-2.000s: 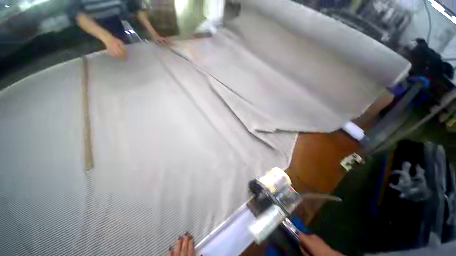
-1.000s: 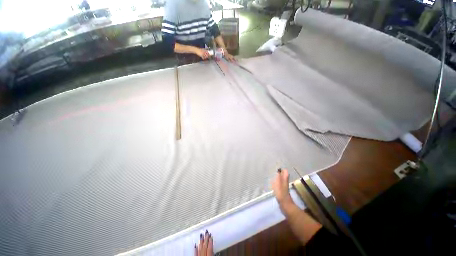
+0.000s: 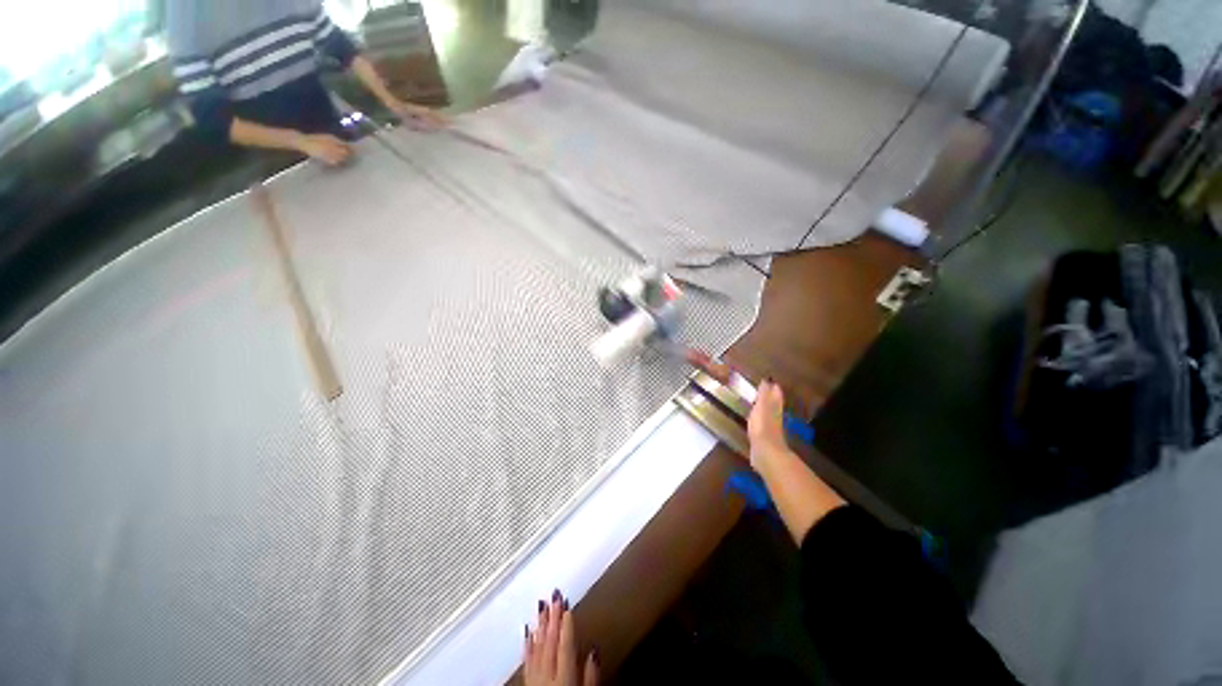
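Finely striped grey-beige cloth (image 3: 442,442) covers the table. The end cutter (image 3: 643,315), a blurred unit with a white cylinder, is on the cloth near its front edge, by the near end of the metal rail (image 3: 713,409). My right hand (image 3: 769,422) is at the rail end, its fingers closed around the cutter's reddish handle end; blur hides the exact grip. My left hand (image 3: 556,649) lies flat, fingers apart, on the white underlay paper (image 3: 536,576) and table edge, holding nothing.
A person in a striped top (image 3: 261,67) leans at the far edge, both hands on the cloth. A long brown stick (image 3: 298,295) lies on it. Folded cloth runs to the large roll (image 3: 925,47). A small metal fitting (image 3: 903,288) sits at the brown table edge; dark bundles (image 3: 1112,362) are at right.
The cutter, away from the near edge one second ago, is back near my right hand. That hand has gone from open over the cloth edge to the handle. My left hand stays near the front edge.
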